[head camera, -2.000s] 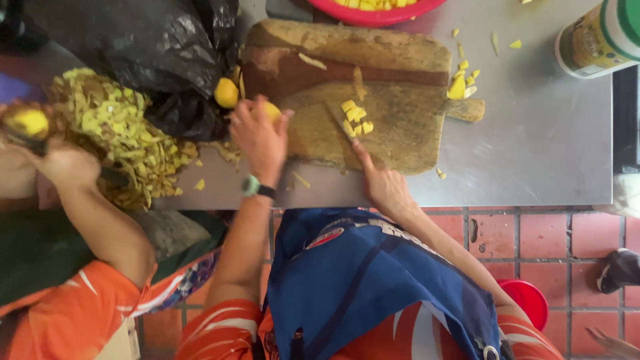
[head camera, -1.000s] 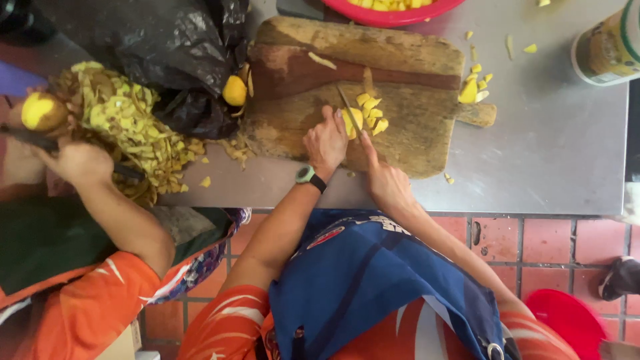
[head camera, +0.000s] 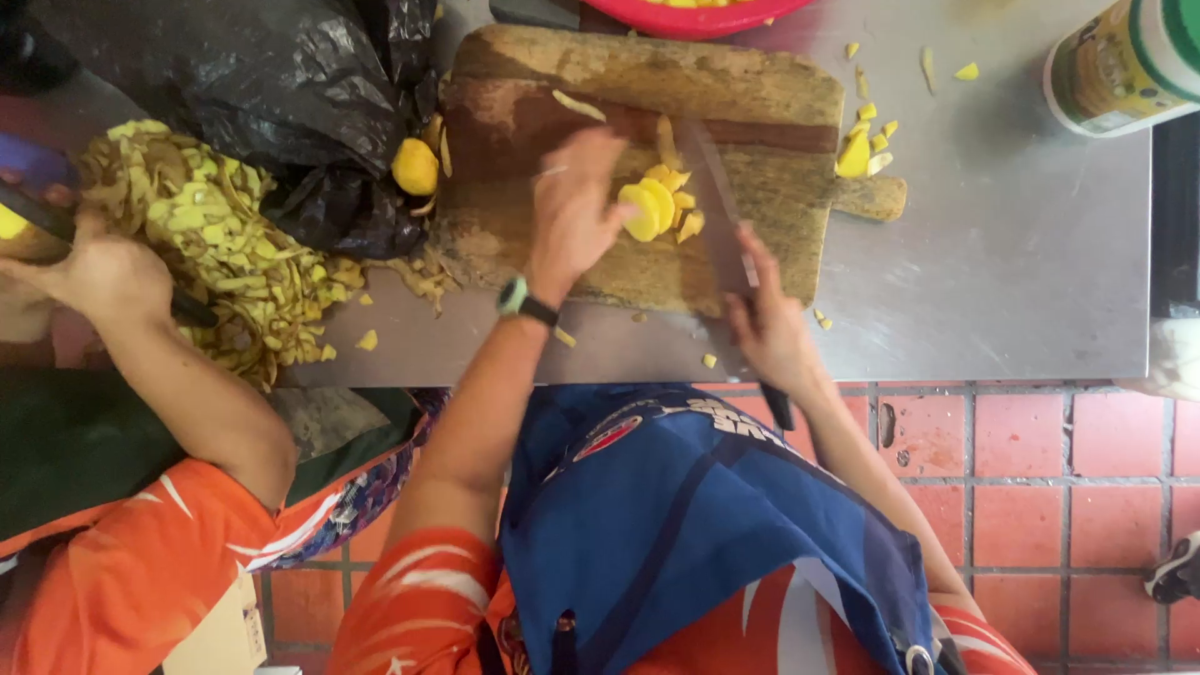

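Observation:
A worn wooden cutting board (head camera: 525, 244) lies on the steel table. Yellow slices and chunks, apparently peeled potato (head camera: 647, 208), rest near its middle. My left hand (head camera: 577, 202), blurred, is just left of the slices with its fingers apart; its thumb is close to them, and contact cannot be told. In my right hand (head camera: 773, 323) is a kitchen knife (head camera: 717, 202), its blade slanting over the board right of the chunks and its black handle end pointing back toward me. A whole peeled potato (head camera: 415, 167) sits left of the board.
Peelings (head camera: 225, 253) are heaped at left beside a black plastic bag (head camera: 244, 84). A co-worker's hand (head camera: 117, 281) is at the far left. A red bowl (head camera: 703, 19) stands beyond the board, a green-lidded tub (head camera: 1116, 70) at upper right. Small pieces lie around the board handle (head camera: 872, 199).
A second ago my left hand held the potato by the blade; it has since come away to the left. The knife has moved right, off the pieces. Two seconds ago only small chunks lay there.

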